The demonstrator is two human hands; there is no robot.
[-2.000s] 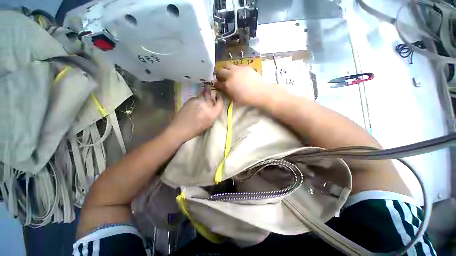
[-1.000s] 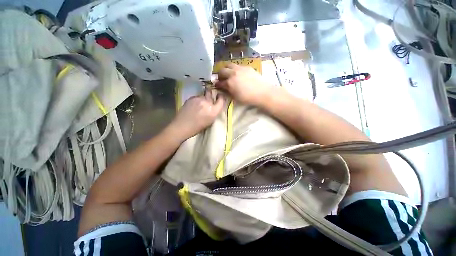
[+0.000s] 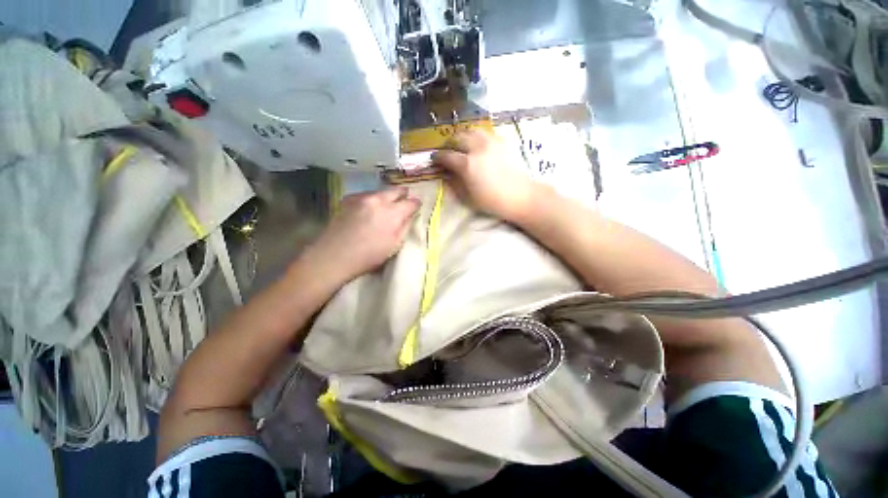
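Observation:
A floppy beige bag body (image 3: 487, 258) lies in front of me, with yellow binding tape (image 3: 428, 267) along its seam. Its folded far edge (image 3: 414, 177) lies at the yellow-orange clamp frame (image 3: 453, 133) below the dark needle area (image 3: 438, 58). My right hand (image 3: 484, 175) holds this edge at its right side, fingers bent against the clamp. My left hand (image 3: 375, 226) rests on the fabric just left of the seam with curled fingers; its grip on the cloth is partly hidden.
The white machine head (image 3: 292, 92) stands at upper left. Red-and-black thread snips (image 3: 677, 156) lie right of the clamp. Beige bags with straps (image 3: 58, 195) are heaped at left. A long strap (image 3: 759, 297) trails right over my right arm. A dark cord (image 3: 782, 93) lies upper right.
My hands have moved apart: the left is back from the clamp, and the folded edge shows between them. The bag sits slightly further left in view.

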